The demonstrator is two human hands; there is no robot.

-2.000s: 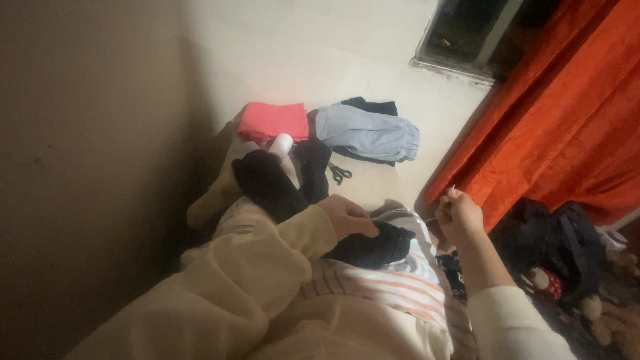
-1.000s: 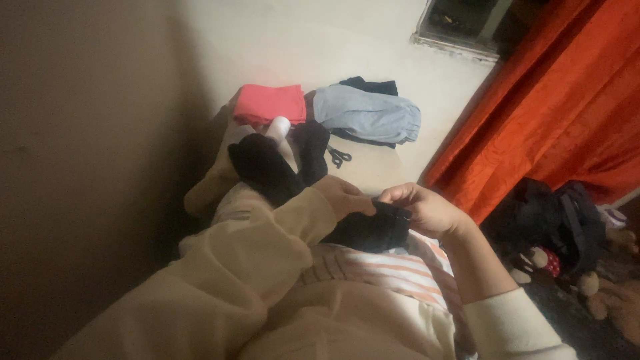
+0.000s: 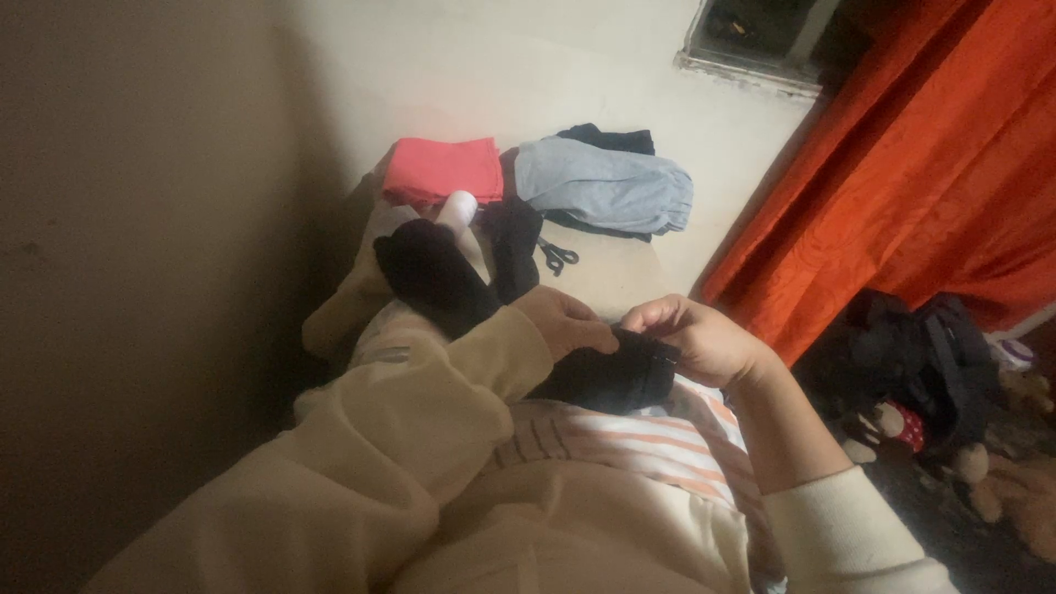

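Black fabric (image 3: 606,384) lies across my lap over a striped orange and white cloth (image 3: 652,437). My left hand (image 3: 569,323) pinches the upper edge of the black fabric between thumb and fingers. Close to its right, my right hand (image 3: 697,337) is at the same edge, its thumb and forefinger on the fabric; a needle or thread cannot be made out between the fingers. Beyond my left hand lie another dark cloth (image 3: 433,268) and a white spool-like roll (image 3: 459,209). Scissors with black handles (image 3: 558,256) rest on the pale surface.
A folded coral-red cloth (image 3: 444,169) and a light blue garment with a gathered edge (image 3: 602,183) lie by the wall. An orange curtain (image 3: 858,190) hangs at the right, below a window corner. Dark bags or clothes (image 3: 924,363) and plush toys (image 3: 1019,495) are heaped at the lower right.
Two seconds ago my right hand was raised away to the right of the black fabric; it has come back to the fabric's edge beside my left hand, which has stayed on it.
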